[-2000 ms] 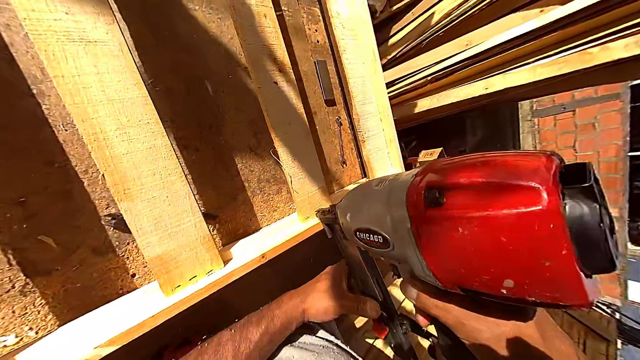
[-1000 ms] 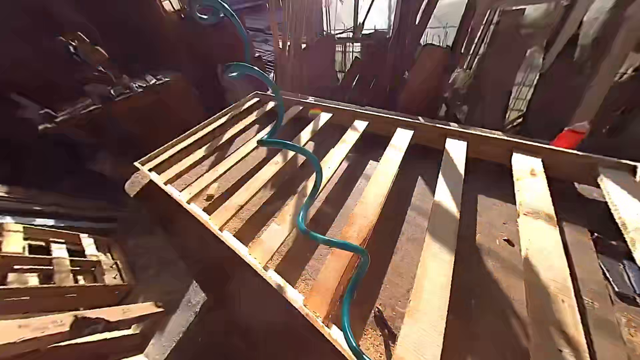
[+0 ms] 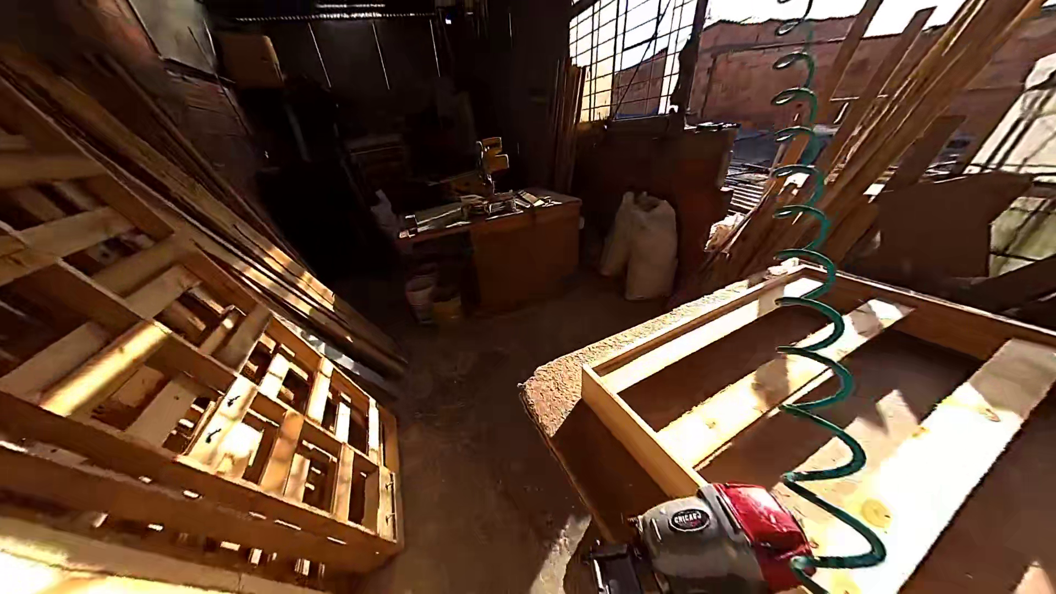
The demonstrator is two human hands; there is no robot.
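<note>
A red and grey pneumatic nailer [image 3: 714,540] shows at the bottom edge, right of centre, in the head view. Its lower part is cut off by the frame, and neither of my hands can be seen. A green coiled air hose [image 3: 829,388] runs from the top of the view down to the nailer. Behind the tool, a slatted wooden frame [image 3: 643,433] lies on a worktable with a rough edge [image 3: 569,379]. Sunlit slats [image 3: 742,412] cross inside the frame.
Stacked wooden pallet frames [image 3: 223,379] fill the left side. A bench [image 3: 528,247] bearing a yellow saw [image 3: 492,157] stands farther back, near white sacks [image 3: 652,247]. Long boards [image 3: 899,124] lean at the right. Floor [image 3: 470,412] shows between the pallets and the worktable.
The view has swung widely from a close look at the boards to the workshop. Two seconds ago both hands were at the nailer; now only part of the tool shows, and no hand.
</note>
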